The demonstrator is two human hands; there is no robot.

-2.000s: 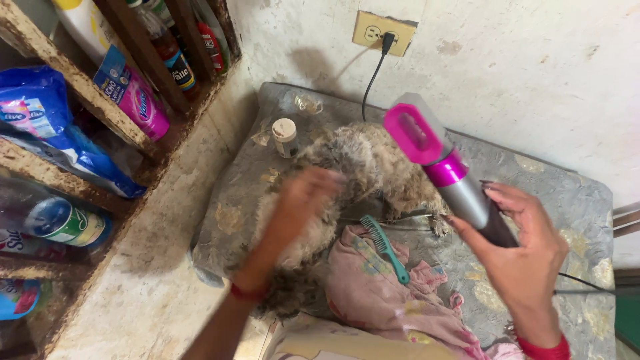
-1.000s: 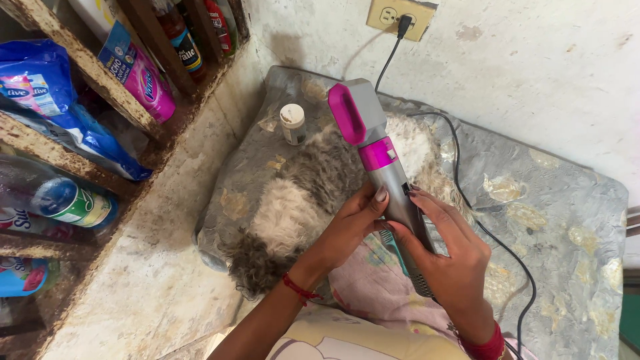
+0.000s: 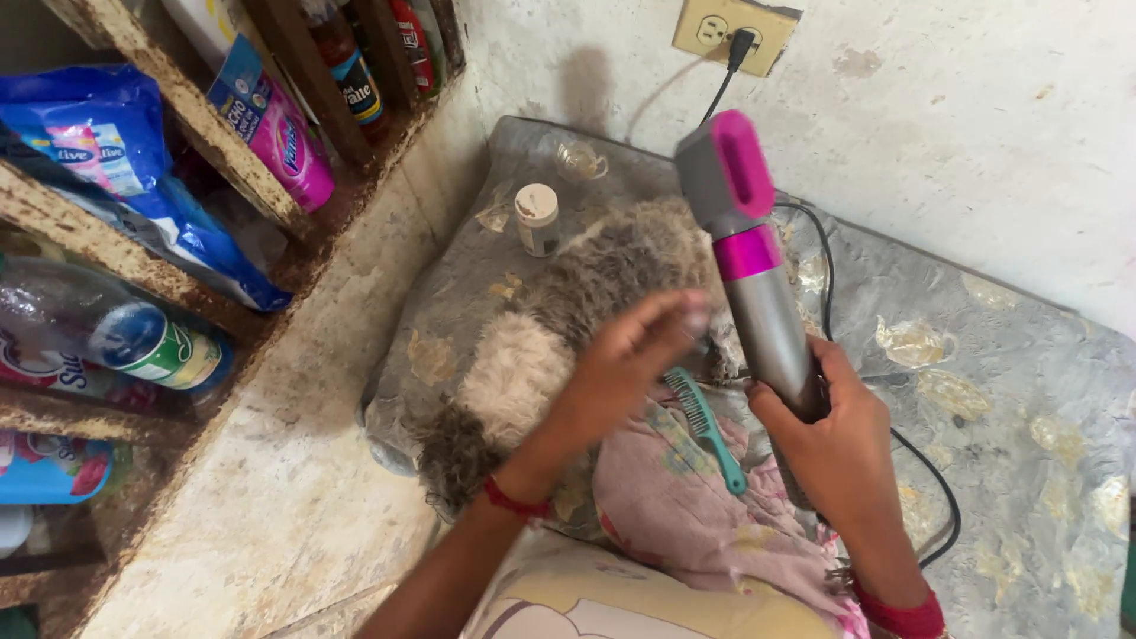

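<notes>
My right hand (image 3: 821,426) grips the grey handle of a hot-air styler (image 3: 768,302) with a magenta collar and a grey and magenta head, held upright over the table. A shaggy grey and cream dog (image 3: 612,266) lies curled on the patterned cover. My left hand (image 3: 635,364), blurred, is over the dog's side with its fingers extended; whether it touches the fur I cannot tell. A teal comb (image 3: 701,426) rests on a pink cloth (image 3: 666,497) between my hands. Beyond the dog stands a small white-lidded jar (image 3: 537,217).
A black cord (image 3: 830,266) crosses the grey table cover (image 3: 976,444) on the right. A plug sits in the wall outlet (image 3: 737,35). At left, rusty shelves (image 3: 160,257) hold bottles and a blue plastic package (image 3: 98,151).
My left hand was on the styler a second ago and has let go, moving left over the dog. My right hand has kept hold of the styler. The comb shows more fully.
</notes>
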